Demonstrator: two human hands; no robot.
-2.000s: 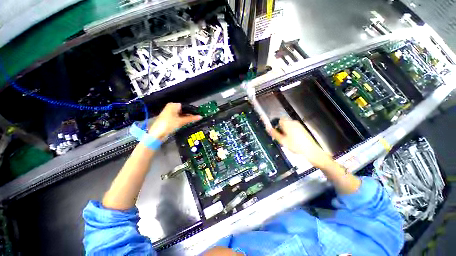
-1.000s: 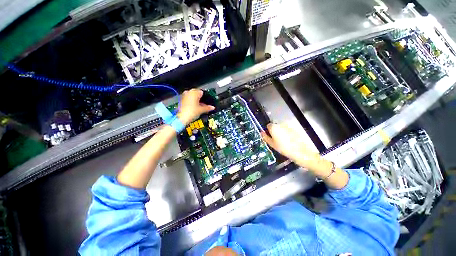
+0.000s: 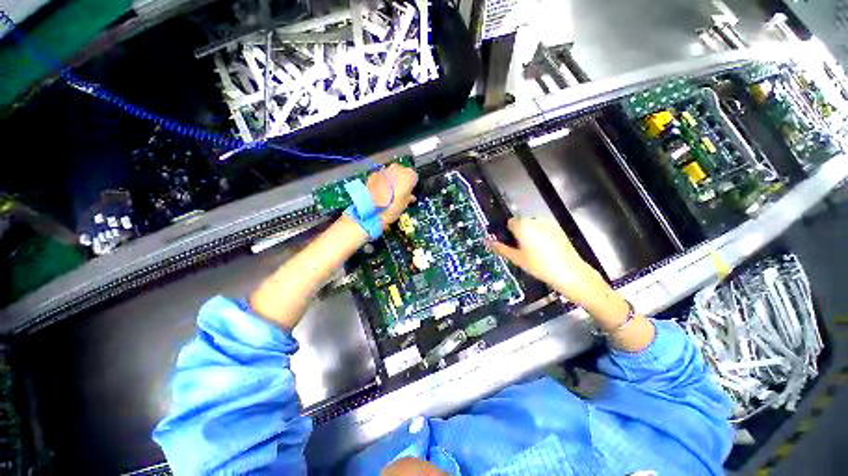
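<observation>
A green circuit board [image 3: 437, 260] crowded with parts lies in a dark carrier [image 3: 395, 364] on the conveyor. My left hand [image 3: 394, 186], with a light-blue strap at the wrist, is over the board's far left corner, fingers curled down; whether it holds anything is hidden. A narrow green side board [image 3: 337, 193] shows at the far edge, partly behind the wrist. My right hand [image 3: 532, 249] is at the board's right edge, fingertips by the white lead. A dark bit shows at its fingers; I cannot tell whether it is held.
More boards [image 3: 707, 153] sit in carriers further right on the rails. A bin of white strips [image 3: 325, 70] stands beyond the line, another bundle [image 3: 767, 335] at lower right. Dark parts and a white-tipped cluster [image 3: 107, 232] lie at left. A blue coiled cord [image 3: 149, 119] runs to my left wrist.
My left hand has moved right from beside the small green strip to over the board's far edge; the strip's left part now shows. My right hand moved from right of the carrier to the board's right edge.
</observation>
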